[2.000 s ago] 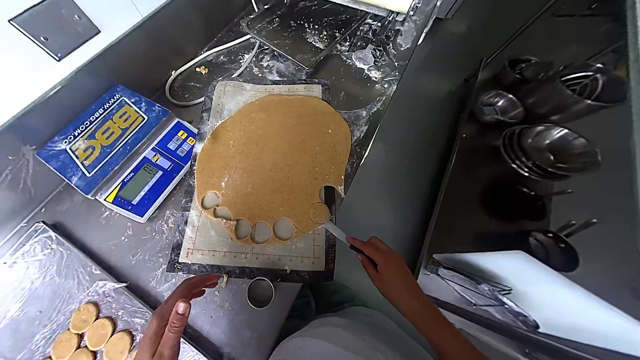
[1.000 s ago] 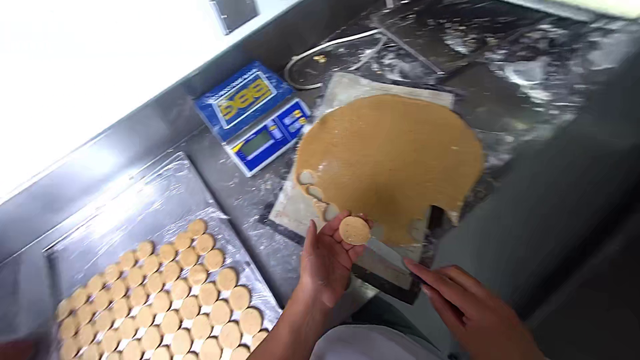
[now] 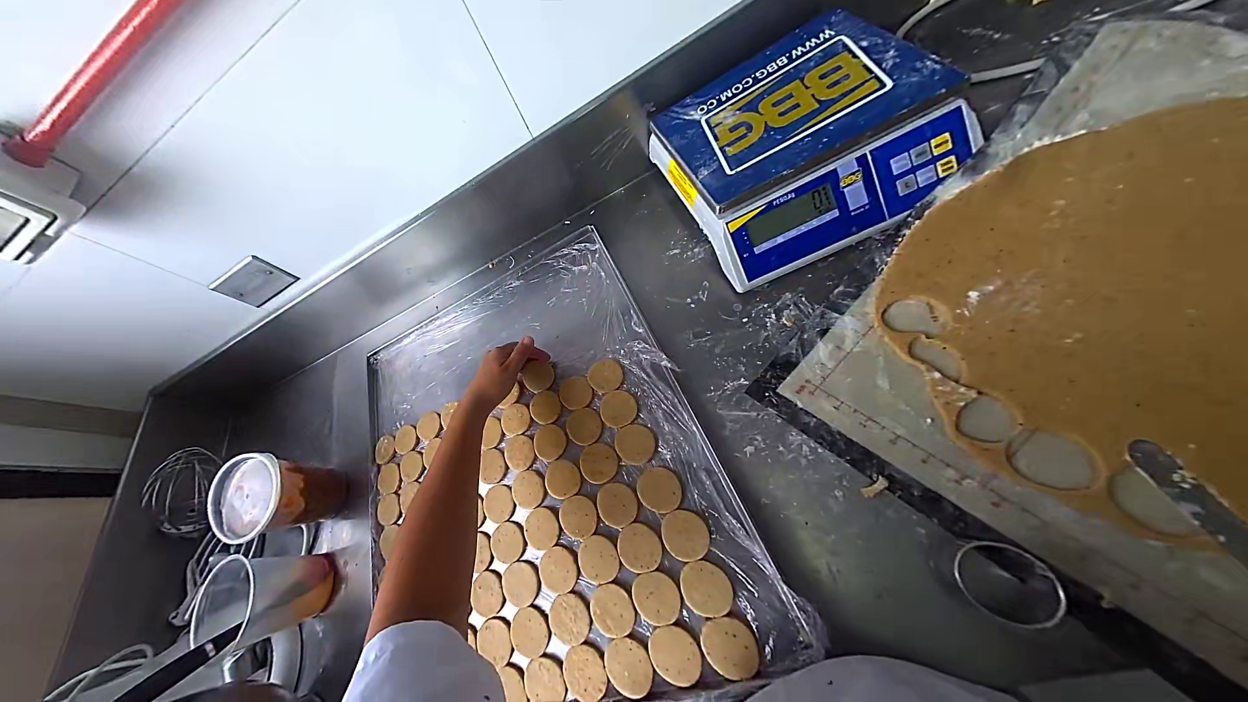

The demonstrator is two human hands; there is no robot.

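My left hand [image 3: 503,372] reaches over the plastic-lined metal tray, its fingertips on a round dough disc [image 3: 537,375] at the end of a row. Rows of similar discs cover the near part of the tray [image 3: 692,429]. My right hand is out of the frame. On the right, the rolled dough sheet [image 3: 1102,283] lies on a printed mat [image 3: 858,390], with round holes cut along its near edge. A metal spatula blade [image 3: 1175,483] rests over that edge. Near the mat's border stands a metal ring cutter [image 3: 1009,585].
A blue digital scale [image 3: 809,146] sits between tray and dough, against the back. At the left are a wire whisk [image 3: 181,490], two plastic containers [image 3: 292,495] [image 3: 283,595] with contents, and cables. A steel backsplash [image 3: 409,263] runs behind the tray.
My left hand has moved from beside the dough sheet, where it held a disc, to the tray at the left. My right hand has left the view, which has swung left.
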